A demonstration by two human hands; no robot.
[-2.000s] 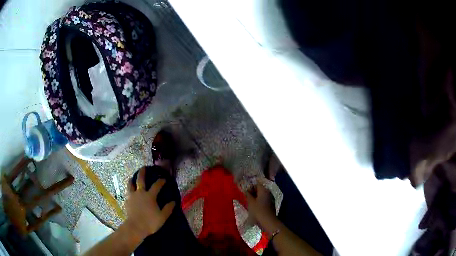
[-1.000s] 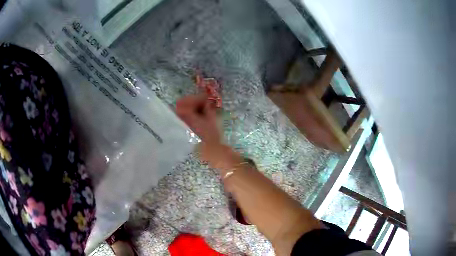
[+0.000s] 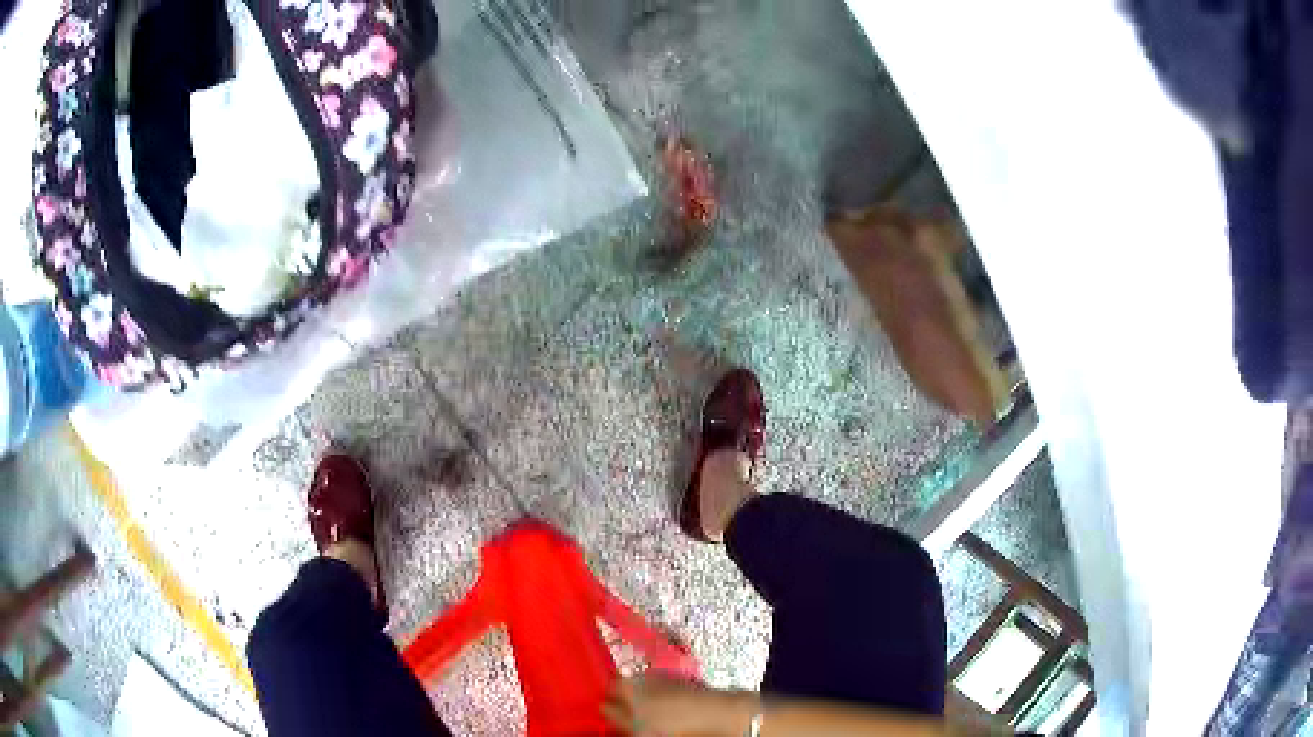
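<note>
The red plastic stool (image 3: 540, 619) stands between the wearer's legs, cut off by the lower edge. My right hand (image 3: 670, 706) is at the bottom of the picture, blurred and partly cut off, at the stool's right side; whether it grips the stool or holds anything cannot be told. My left hand is not in view. A small reddish thing (image 3: 688, 180) lies on the speckled floor, right of a clear printed plastic sheet (image 3: 497, 187).
A floral bag (image 3: 372, 137) stands at upper left on the plastic, beside a light blue bottle (image 3: 36, 377). The white table edge (image 3: 1008, 216) runs down the right, with dark cloth (image 3: 1253, 259) on it. Wooden furniture (image 3: 922, 310) stands near the table. Dark red shoes rest on the floor.
My right hand has drawn back from beside the small reddish thing on the floor to the stool. The view has shifted, showing the stool and both legs. My left hand, earlier on the knee, is out of view.
</note>
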